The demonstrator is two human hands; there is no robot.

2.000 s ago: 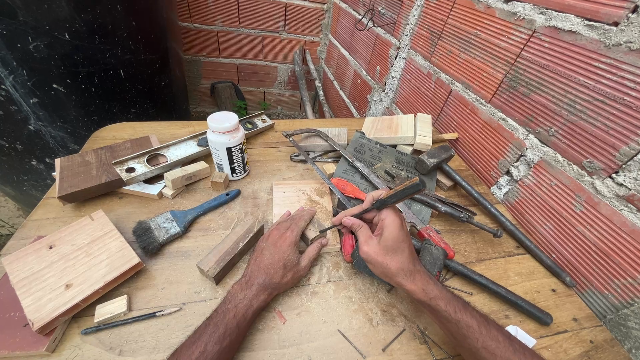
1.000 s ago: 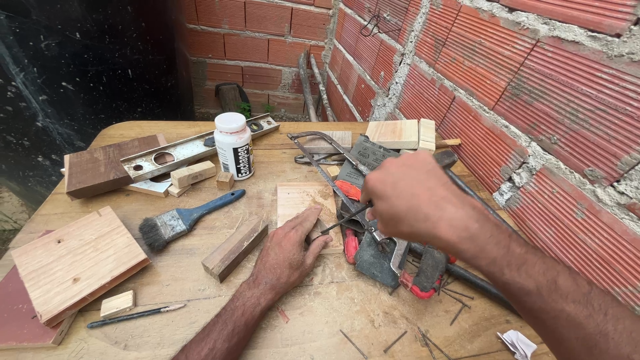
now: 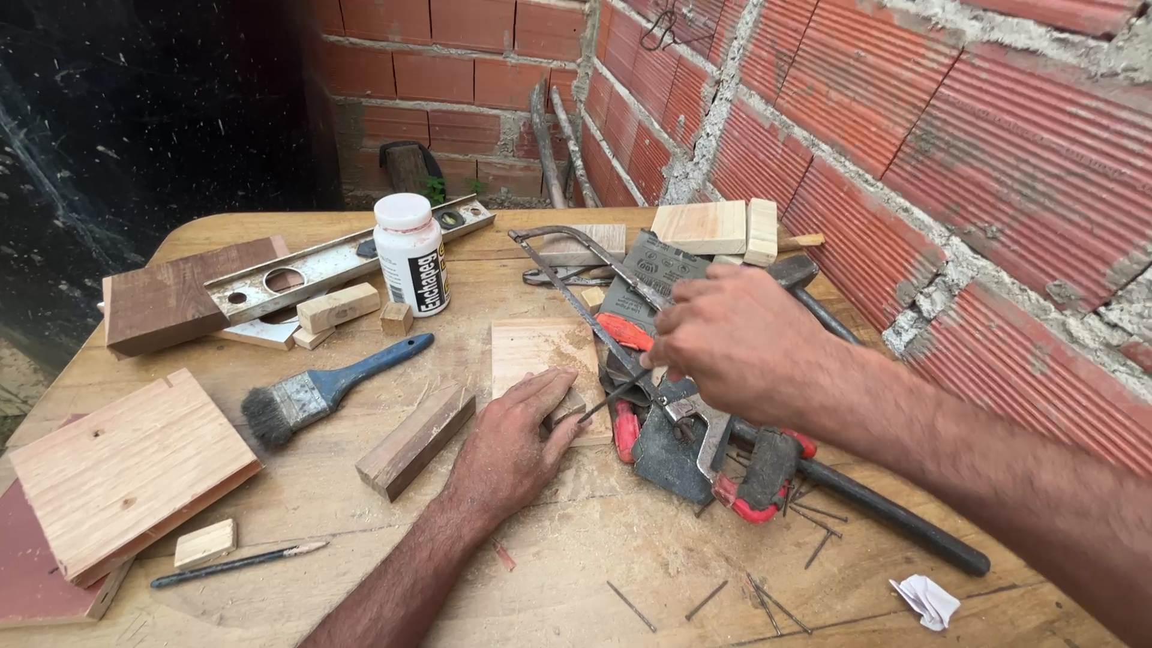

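Note:
My left hand [image 3: 517, 445] presses on a small light board [image 3: 522, 346] at the table's middle, a small wooden block [image 3: 567, 408] gripped between thumb and fingers. My right hand [image 3: 720, 346] is closed on a thin metal tool [image 3: 616, 396], its exact kind unclear and its handle hidden by the fingers. The dark shaft slants down left, its tip at the block beside my left thumb. Beneath and beside my right hand lie a hacksaw [image 3: 576, 297], a sheet of sandpaper [image 3: 661, 270] and red-handled tools. A dark wood strip [image 3: 417, 441] lies left of my left hand.
A paintbrush [image 3: 337, 382], white bottle [image 3: 409, 256], metal level [image 3: 342, 265], dark wood block [image 3: 180, 297], pencil [image 3: 238, 564] and larger board [image 3: 135, 477] lie leftward. To the right are a hammer [image 3: 891, 513], loose nails [image 3: 778, 603] and crumpled paper [image 3: 927, 601]. Brick walls [image 3: 900, 162] stand behind.
My right hand has moved up, away from my left, and now covers the wooden handle visible two seconds ago. My left hand stays at the board with the block.

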